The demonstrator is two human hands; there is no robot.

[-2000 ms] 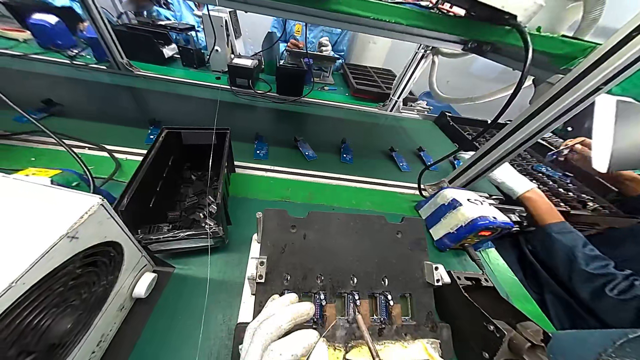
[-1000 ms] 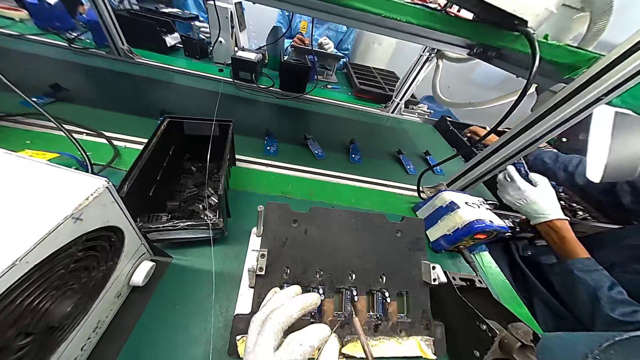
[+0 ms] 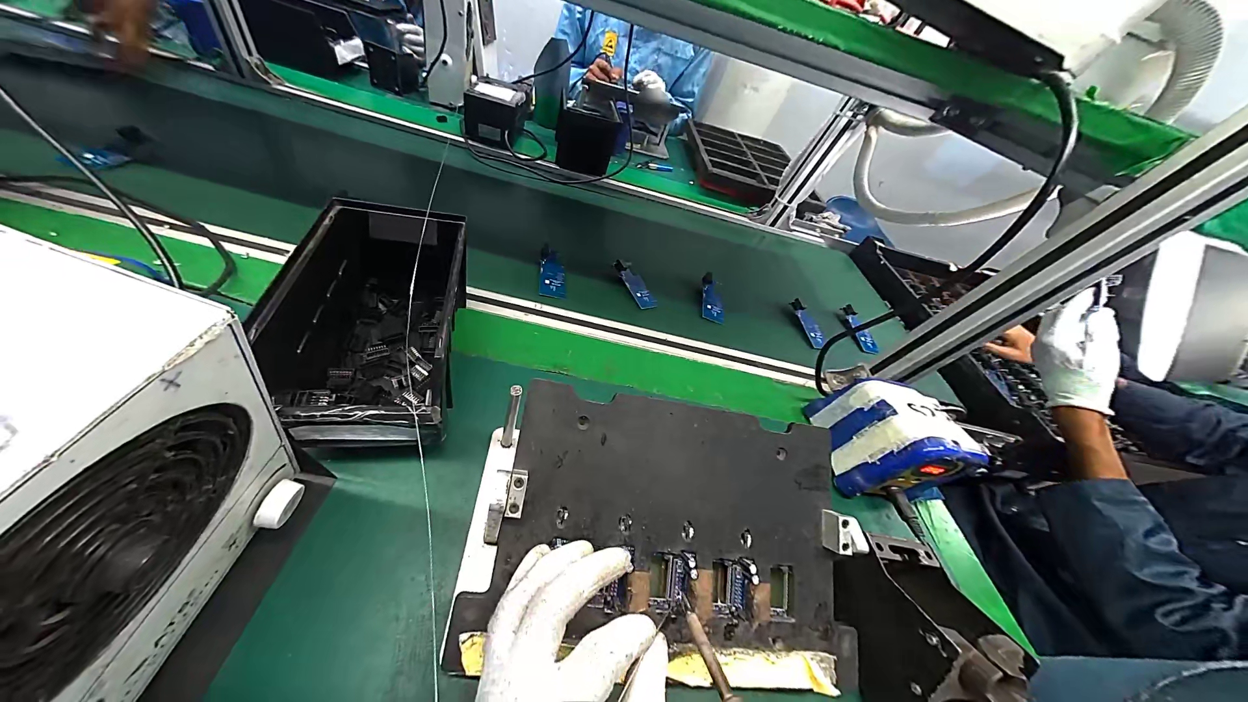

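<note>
My gloved left hand [image 3: 570, 624] lies over the lower left of a black fixture plate [image 3: 673, 458], with thin solder wire between its fingertips. A soldering iron [image 3: 707, 648] rises from the bottom edge, its tip at a small blue circuit board [image 3: 675, 577] in one of the plate's slots. The hand on the iron is out of frame. Another board [image 3: 733, 585] sits in the slot to the right, and the left hand partly hides a third. Yellow tape [image 3: 760, 671] runs along the plate's lower edge.
A black bin of connectors [image 3: 448, 341] stands at left beside a white fan unit [image 3: 127, 439]. Small blue boards [image 3: 552, 277] lie on the green conveyor. A blue soldering station [image 3: 902, 439] is at right, near a co-worker's gloved hand [image 3: 1077, 351]. Another person works across the line.
The co-worker's gloved hand at right has risen since one second ago. The blue boards on the conveyor have shifted to the right. My left hand stays over the plate.
</note>
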